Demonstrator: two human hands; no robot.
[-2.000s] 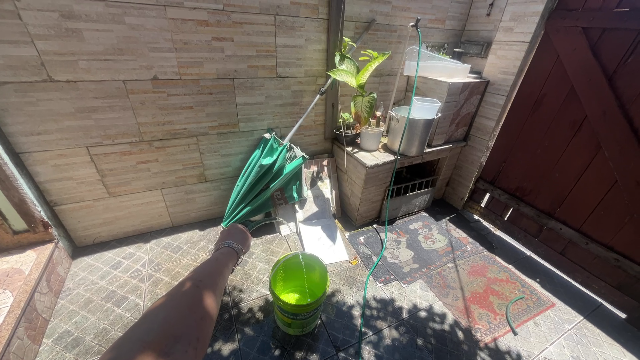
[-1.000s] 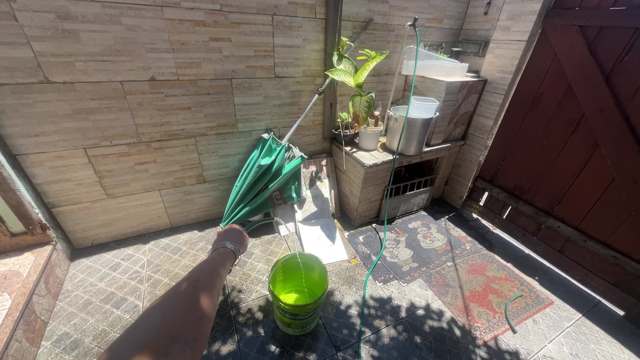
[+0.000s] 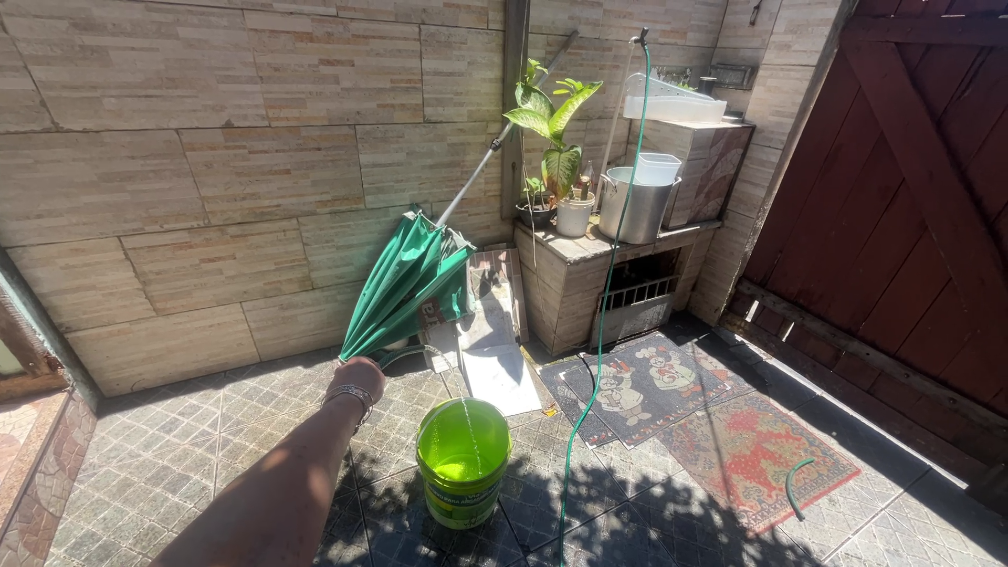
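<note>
My left hand [image 3: 358,380], with bracelets at the wrist, reaches in from the lower left. It is closed around what looks like the end of a thin green hose [image 3: 391,356]; the fingers hide most of the grip. A thin stream of water arcs from there into the bright green plastic bucket [image 3: 463,504], which stands upright on the floor. Some water shows inside the bucket. Just beyond the hand, the lower tip of a folded green parasol [image 3: 405,287] comes down, its pole leaning against the tiled wall. My right hand is not in view.
A green garden hose [image 3: 602,315] hangs from a wall tap [image 3: 642,37] to the floor. Potted plants [image 3: 555,126] and a metal pot [image 3: 634,206] stand on a tiled ledge [image 3: 571,247]. Mats [image 3: 760,457], a short hose piece [image 3: 793,490] and a wooden gate [image 3: 890,181] are at right.
</note>
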